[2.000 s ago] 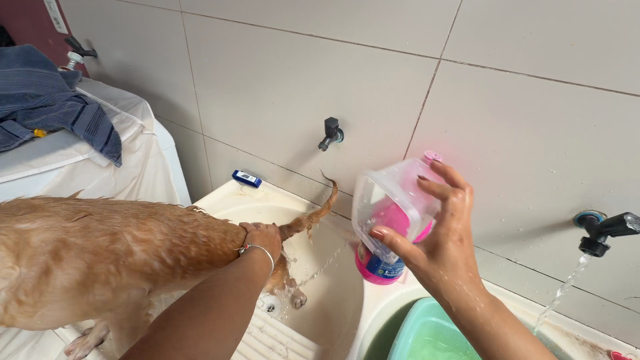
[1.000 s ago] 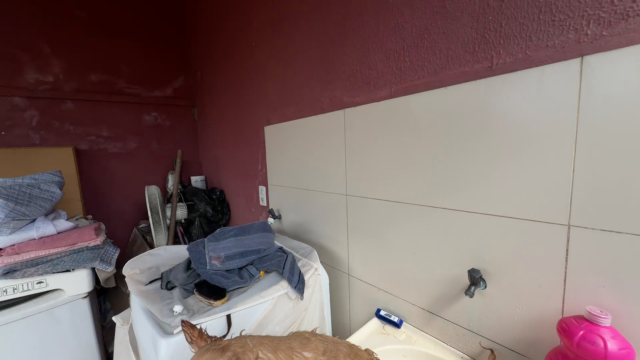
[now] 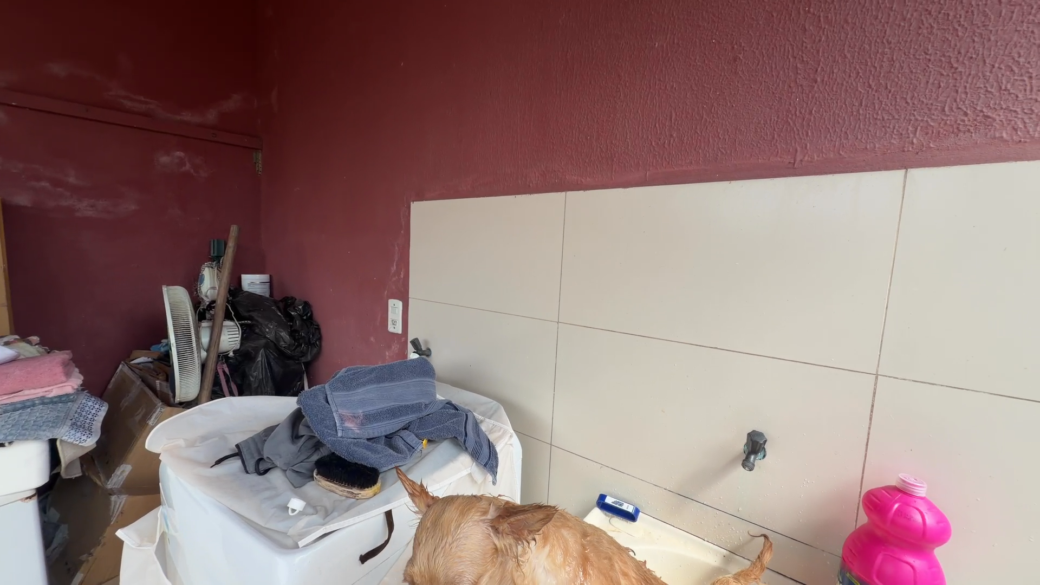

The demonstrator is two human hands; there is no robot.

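Neither of my hands shows at this moment. A wet, tan-furred dog (image 3: pixel 528 540) is at the bottom centre, its head and ears low in the view and its tail raised at the right. Behind it is part of a cream laundry sink (image 3: pixel 650 540), with a blue item (image 3: pixel 617 508) bearing a label on its rim. At the lower right a bright pink plastic bottle (image 3: pixel 896 532) stands upright with its pale pink neck on top. A dark tap (image 3: pixel 754 450) sticks out of the tiled wall above the sink.
Left of the dog, a covered white appliance (image 3: pixel 244 512) holds a blue-grey towel (image 3: pixel 374 402) and a wooden brush with black bristles (image 3: pixel 348 475). Further back are a fan (image 3: pixel 182 344), a wooden pole (image 3: pixel 218 317), black plastic bags (image 3: pixel 272 333) and a cardboard box (image 3: pixel 126 422). Folded cloths (image 3: pixel 41 382) lie far left.
The view has swung up and left since the oldest frame, where one hand rested at the dog's tail base and the other held a clear container by the pink bottle. Both hands have left the view.
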